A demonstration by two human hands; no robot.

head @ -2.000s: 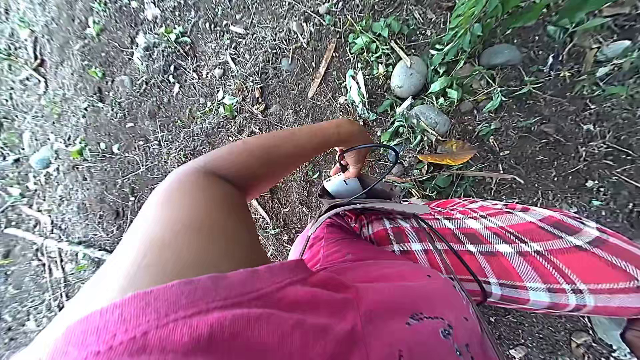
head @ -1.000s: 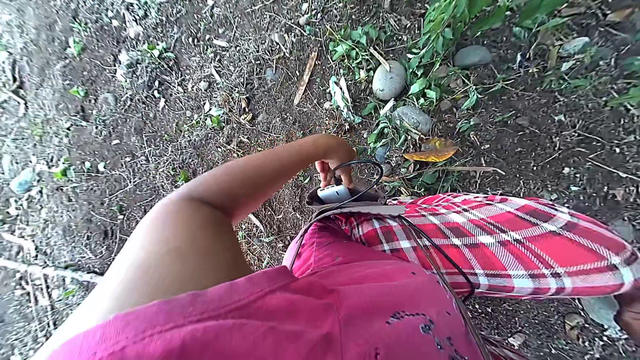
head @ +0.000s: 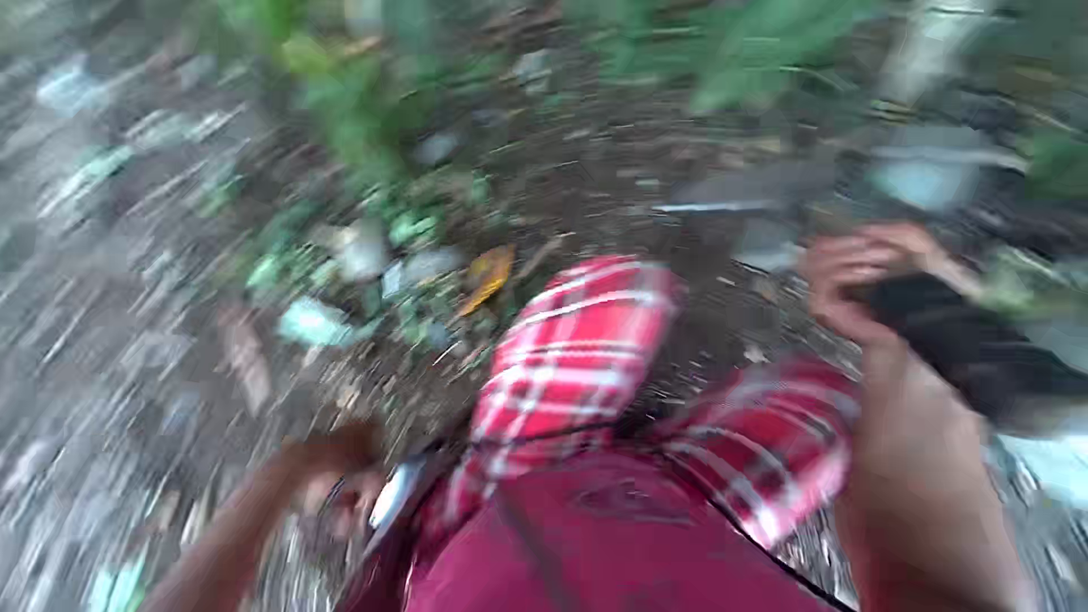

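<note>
The whole view is blurred. At the lower left, my left hand [head: 344,489] is beside a small white object [head: 395,495] at the waist, by the edge of a dark pouch. Whether its fingers touch that object is unclear. My right hand [head: 858,272] is at the right, its fingers curled, with a long grey, blade-like shape [head: 731,200] stretching left near it. A black item [head: 943,331] lies against or just behind the right wrist. Blur hides whether the right hand grips either of these.
Red plaid trousers [head: 569,365] cover my bent legs in the middle. Bare soil with small plants, stones and a yellow-orange leaf [head: 487,279] lies ahead and to the left. Green foliage [head: 765,51] hangs along the top. A thin dark cord [head: 544,438] crosses my lap.
The view has swung strongly to the right. My right hand and the black item have come into view. My left hand, earlier on the white object in the pouch, now appears beside it.
</note>
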